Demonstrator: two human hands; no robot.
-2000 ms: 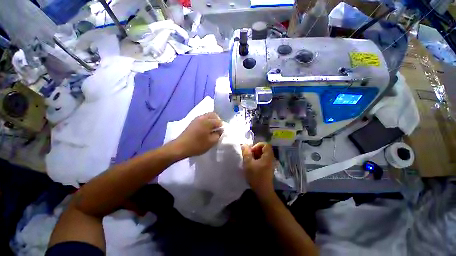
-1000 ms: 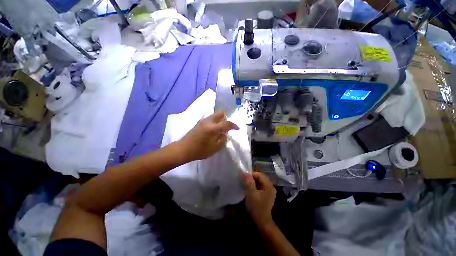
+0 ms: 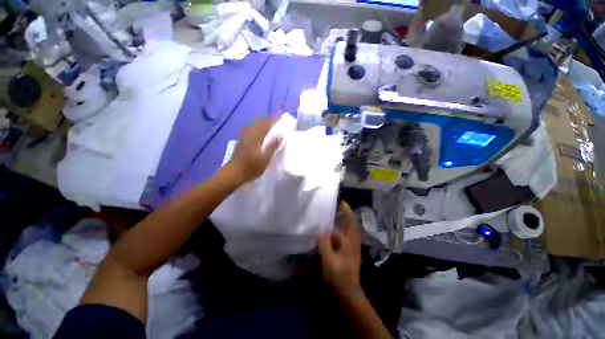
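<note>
The white garment piece (image 3: 292,198) lies in front of the needle area (image 3: 339,136), brightly lit, and hangs over the table edge. My left hand (image 3: 257,149), blurred, holds the upper left part of the piece. My right hand (image 3: 341,248) grips its lower right edge at the table's front. The overlock machine (image 3: 424,112) stands to the right of the cloth with its blue screen lit. The white tape (image 3: 444,226) runs from the tape roll (image 3: 525,222) toward the machine's front. Whether the cloth is under the presser foot cannot be told.
A purple panel (image 3: 219,99) and white stacked pieces (image 3: 126,132) lie left of the machine. A dark pad (image 3: 497,192) and a small device with a blue light (image 3: 489,233) are at right. A cardboard box (image 3: 576,165) stands far right. White heaps (image 3: 464,301) lie below the table.
My left hand has moved left and up, lifting part of the white cloth. My right hand has moved slightly down since the first frame. The camera view has shifted a little.
</note>
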